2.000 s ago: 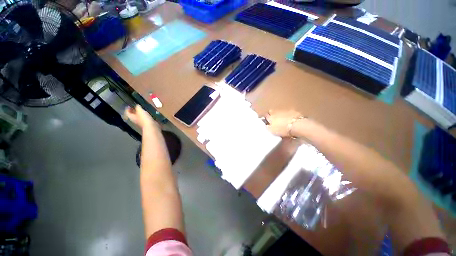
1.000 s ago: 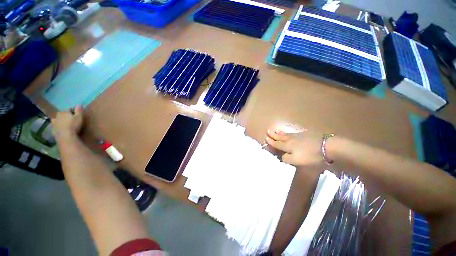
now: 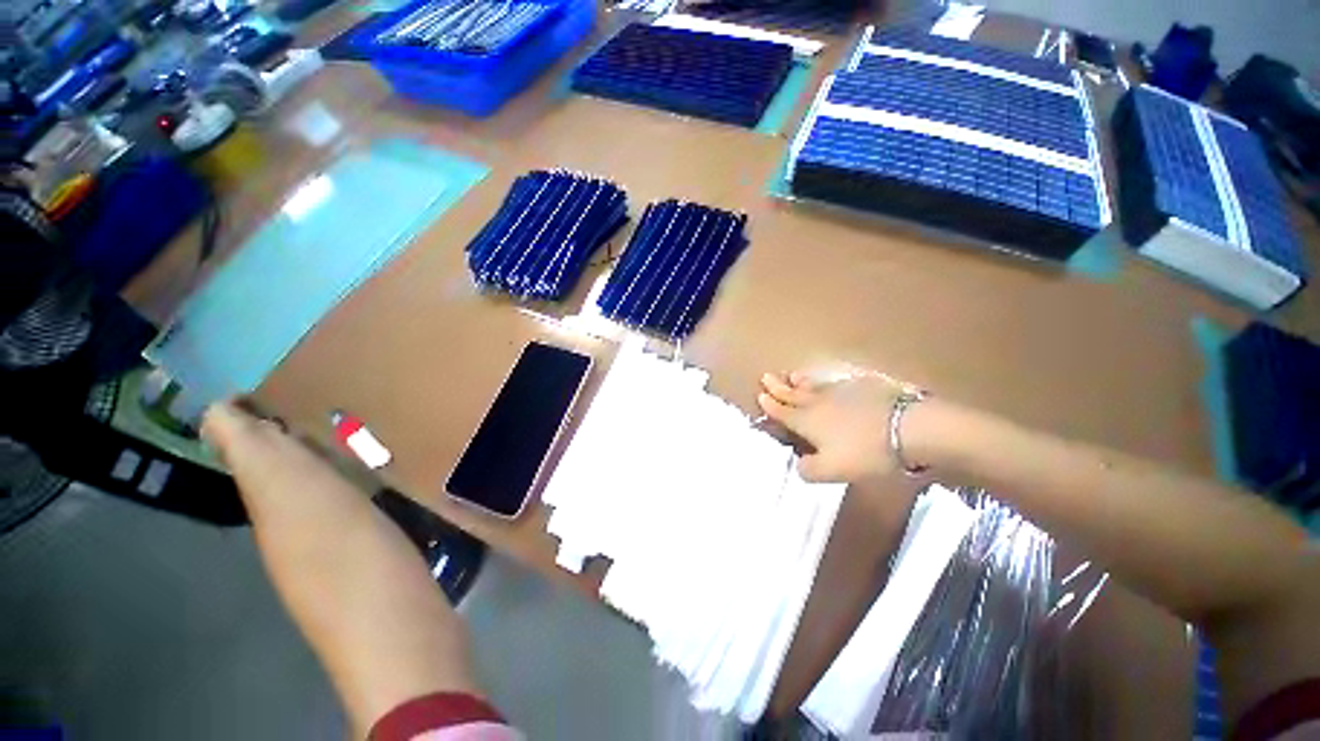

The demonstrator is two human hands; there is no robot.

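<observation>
My left hand [image 3: 243, 434] is at the left table edge, by the near corner of a pale green glass plate [image 3: 311, 268]; its fingers are hard to make out. My right hand [image 3: 828, 423] rests beside the right edge of a pile of white strips [image 3: 695, 528], fingers bent and partly hidden; whether it holds anything cannot be told. A smartphone [image 3: 521, 430] lies left of the strips. Two dark blue cell stacks [image 3: 546, 236] [image 3: 675, 269] stand behind it. A silvery ribbon heap [image 3: 977, 630] lies at the lower right.
A red and white tube [image 3: 362, 440] lies near the left edge. A blue bin [image 3: 485, 61] with silvery strips stands at the back. Large blue cell stacks with white bands [image 3: 948, 145] [image 3: 1209, 196] stand back right. A black fan [image 3: 36, 333] is at the far left.
The view has swung left over the table since the first frame. My left hand has come to the glass plate's near corner. My right hand stays beside the white strips.
</observation>
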